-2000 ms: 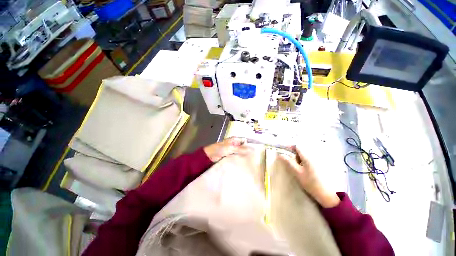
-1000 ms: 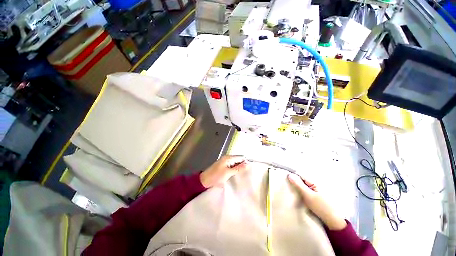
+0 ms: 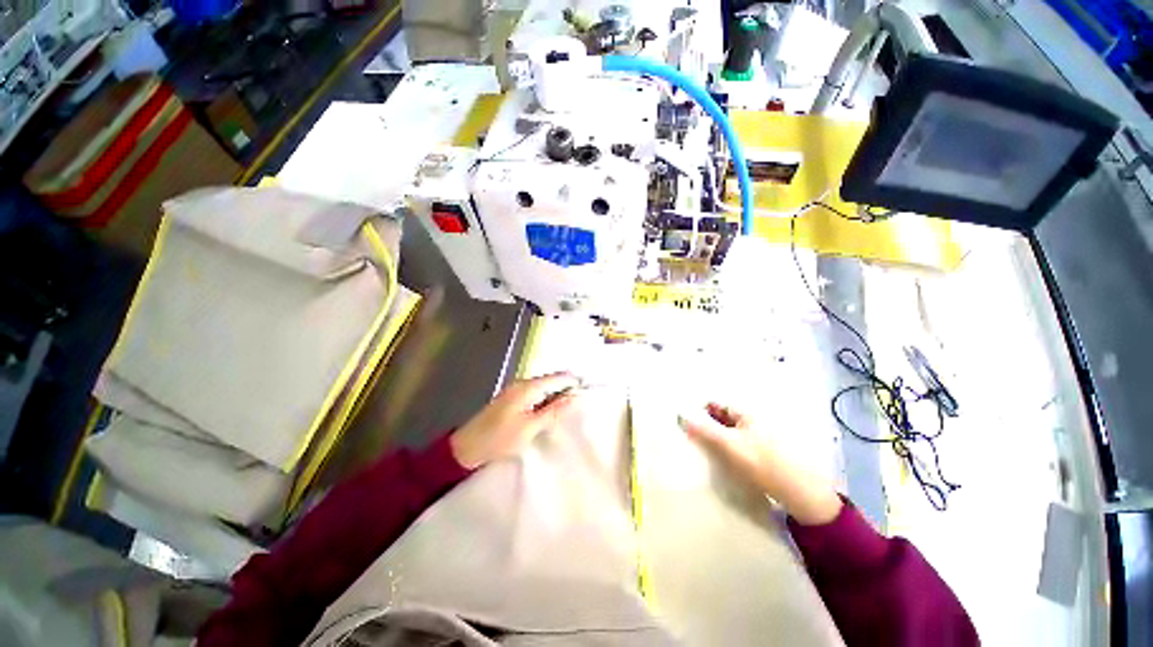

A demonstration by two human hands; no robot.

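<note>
A beige sewn piece (image 3: 556, 506) lies on the white machine table in front of the sewing machine (image 3: 563, 228), with a narrow yellow line running down its middle. Its lower end bulges, with a dark opening at the bottom edge of the picture. My left hand (image 3: 516, 417) grips the upper left edge of the piece. My right hand (image 3: 756, 458) rests on its upper right part, with thumb and fingers at the edge. The upper edge of the piece lies a little in front of the needle area (image 3: 620, 331), apart from it.
A stack of folded beige panels (image 3: 253, 322) with yellow edges stands at the left. Black cable loops (image 3: 895, 411) and thread snips (image 3: 933, 382) lie at the right. A control screen (image 3: 980, 142) hangs at the upper right. A cardboard box (image 3: 120, 158) stands on the floor.
The piece's upper edge was first close under the machine head, then drawn back towards me. Both hands moved back with it, and my right hand now lies flatter. The view has shifted.
</note>
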